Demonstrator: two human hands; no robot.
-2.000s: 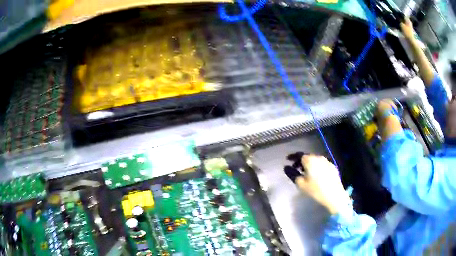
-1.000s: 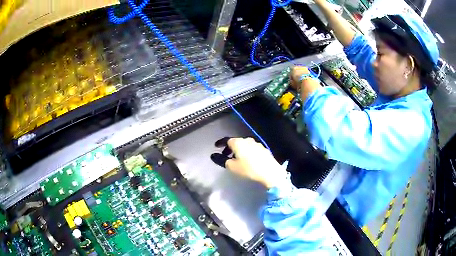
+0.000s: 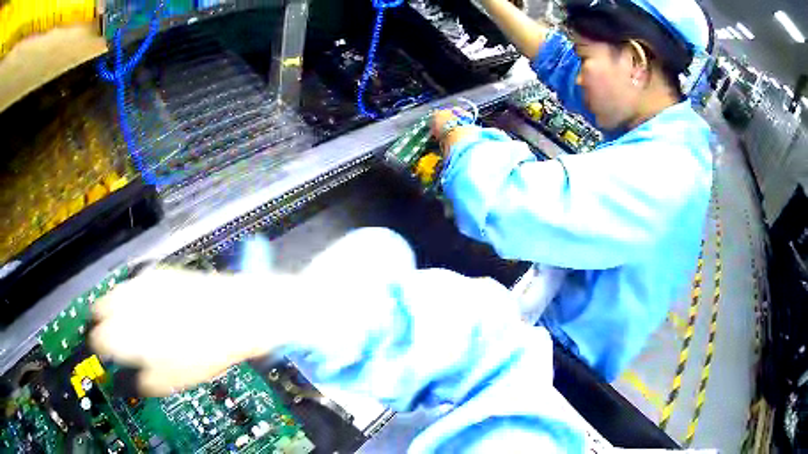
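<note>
My right hand (image 3: pixel 182 328) is blurred and overexposed, above the upper part of the green circuit board (image 3: pixel 208 408). Its fingertips point left, near the yellow block capacitors (image 3: pixel 88 375) at the board's upper left. I cannot tell whether it holds anything. The board lies in a black carrier (image 3: pixel 323 426) and is partly hidden by my hand and sleeve. A narrow green side board (image 3: pixel 66 330) lies along the carrier's far edge, partly behind the hand. My left hand is not in the picture.
A co-worker in blue (image 3: pixel 576 195) stands at the right, one hand at another board (image 3: pixel 412 142). A tray of yellow parts (image 3: pixel 53 177) and clear trays (image 3: pixel 213 124) are behind the rail (image 3: pixel 292 199). A blue coiled cord (image 3: pixel 127 124) hangs there. Part of another board is at lower left.
The view has turned right. My right hand has moved left from the bare metal area to over the board, and my sleeve now crosses the middle of the picture.
</note>
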